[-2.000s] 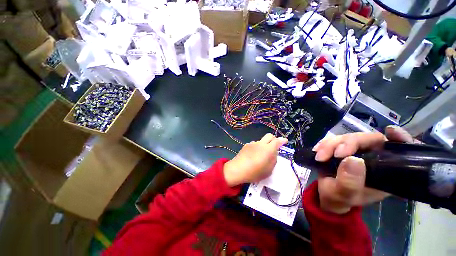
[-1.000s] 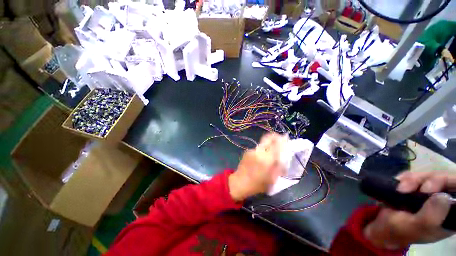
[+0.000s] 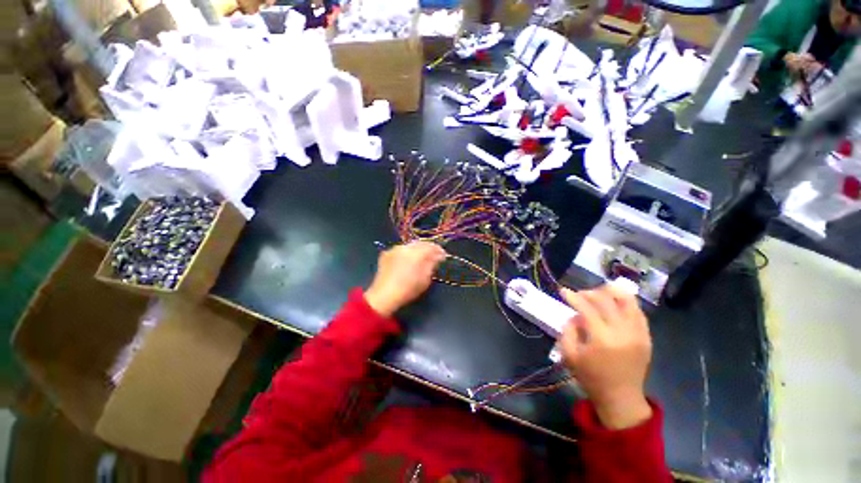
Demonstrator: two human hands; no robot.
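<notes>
My left hand (image 3: 408, 275) pinches the thin orange and dark wire leads at the near left side of the wire heap (image 3: 448, 203). My right hand (image 3: 609, 344) holds a white plastic housing (image 3: 540, 307), its narrow end pointing left, low over the black bench. Thin leads run from the left hand toward the housing, and more leads (image 3: 519, 385) come out below it near the bench edge. The hand hides the housing's right part. The black screwdriver (image 3: 719, 247) is out of my hand, upright at the right.
A silver-grey metal box (image 3: 642, 231) stands behind my right hand. A carton of small metallic parts (image 3: 165, 243) is at the left, a white housing pile (image 3: 227, 104) behind it. White-and-red subassemblies (image 3: 557, 113) lie at the back. A person in green (image 3: 788, 42) is at far right.
My right hand has let go of the screwdriver and taken the white housing. My left hand has left the housing and moved left to the leads. The view has shifted.
</notes>
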